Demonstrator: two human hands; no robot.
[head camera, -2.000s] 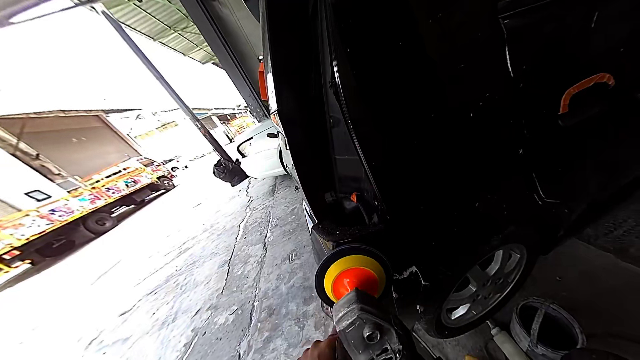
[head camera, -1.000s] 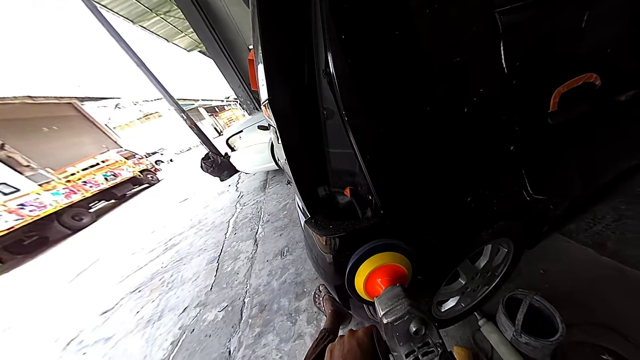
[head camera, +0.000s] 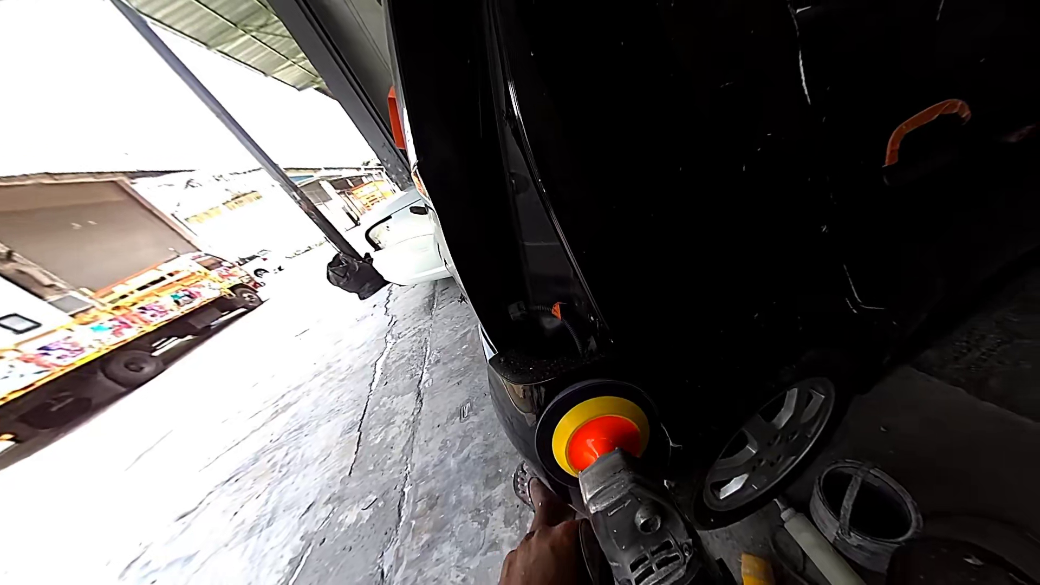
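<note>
A rotary polisher (head camera: 642, 520) with an orange and yellow backing plate and a dark pad (head camera: 601, 431) is at the lower middle. Its pad lies against or very close to the rear corner of a black car (head camera: 691, 203), beside the opening for a lamp. My left hand (head camera: 552, 552) is at the bottom edge, closed around a handle on the polisher's left side, with the handle mostly hidden. My right hand is out of the picture, and so is the rear end of the polisher. Loose wiring with an orange connector (head camera: 557, 310) shows in the lamp opening.
Right of the polisher are the car's wheel (head camera: 768, 443), a pale bottle (head camera: 816, 540) and a bucket (head camera: 865, 504). A sandalled foot (head camera: 524, 483) stands on cracked concrete (head camera: 439, 455). Farther off are a black bag (head camera: 355, 275), a white car (head camera: 406, 244), a post (head camera: 236, 130) and a painted truck (head camera: 138, 317).
The polisher has moved a little down and to the right along the car's corner since two seconds ago. More of my left hand shows now than then.
</note>
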